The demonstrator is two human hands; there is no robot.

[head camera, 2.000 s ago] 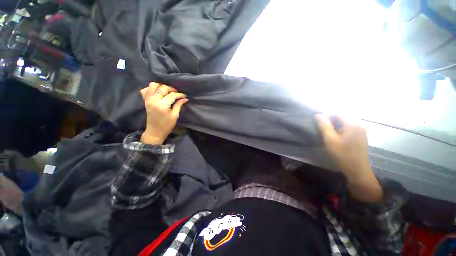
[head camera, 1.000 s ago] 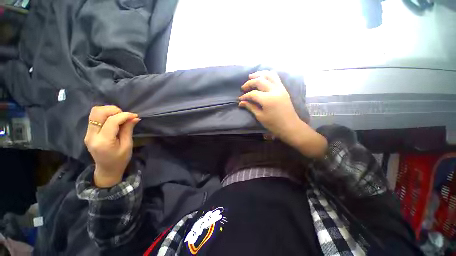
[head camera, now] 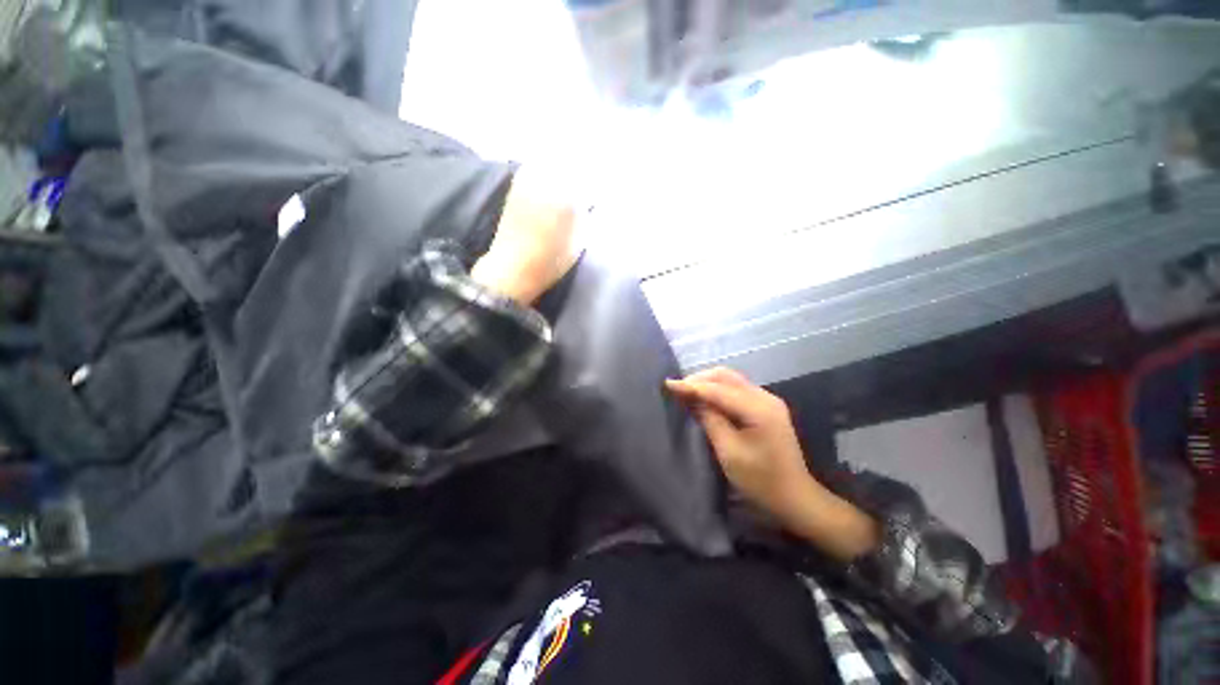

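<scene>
The dark grey garment [head camera: 308, 295] covers the left part of the table, and a part of it hangs over the front edge towards the lap. A small white label [head camera: 292, 216] shows on it. My left hand [head camera: 535, 241] lies on the cloth near the glare; its fingertips are washed out by the light, so its hold cannot be made out. My right hand [head camera: 749, 435] is at the right edge of the hanging cloth, thumb and fingertips together on that edge, below the table's front edge.
The white table [head camera: 870, 161] has strong glare, with a ruler strip [head camera: 803, 321] along its front edge. A red plastic basket [head camera: 1097, 509] stands at the lower right, with a pale panel [head camera: 923, 468] beside it. Blurred dark parts show at the right end of the table.
The sleeve no longer lies flat along the table edge; its cloth now hangs towards the lap. My left hand has moved up and right over the garment. My right hand has moved down, off the table.
</scene>
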